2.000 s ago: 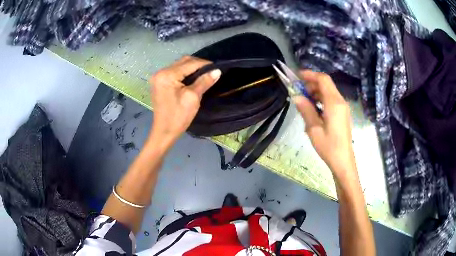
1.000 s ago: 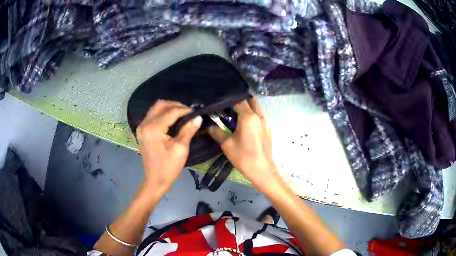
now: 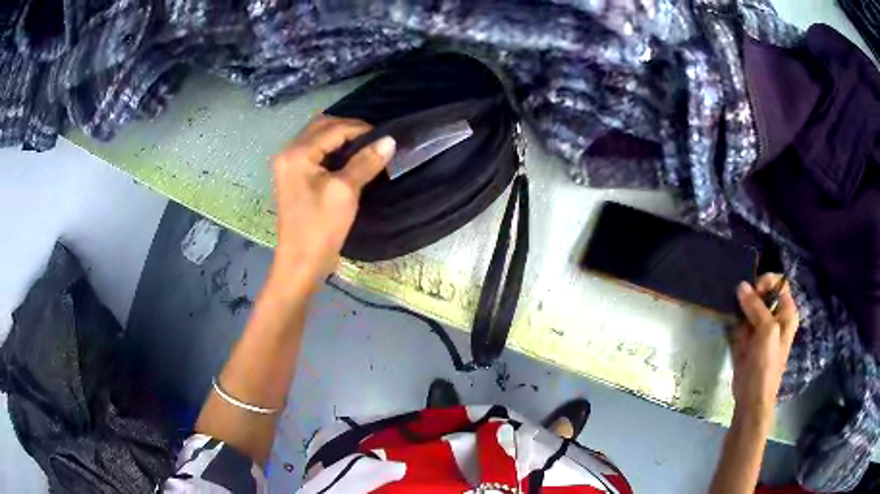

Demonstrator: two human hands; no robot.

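Observation:
The black handbag (image 3: pixel 434 207) lies open on the table, with its wrist strap hanging over the table's front edge. A clear or whitish flat item (image 3: pixel 429 148) shows in its opening. My left hand (image 3: pixel 323 188) pinches the bag's upper left edge. My right hand (image 3: pixel 767 323) is at the right and grips the right end of a dark smartphone (image 3: pixel 666 260), whose screen is black. The phone is over the table, right of the bag. I cannot tell whether it touches the table.
Tweed plaid garments (image 3: pixel 618 68) lie along the back and right of the table (image 3: pixel 579 333), with purple lining (image 3: pixel 830 164) showing. A dark grey garment (image 3: pixel 68 386) is at the lower left. Scraps litter the grey floor (image 3: pixel 207 318).
The pale pointed tool that was in my right hand no longer shows. My right hand has moved out of the bag to the right and now holds the phone. The bag's opening is wider.

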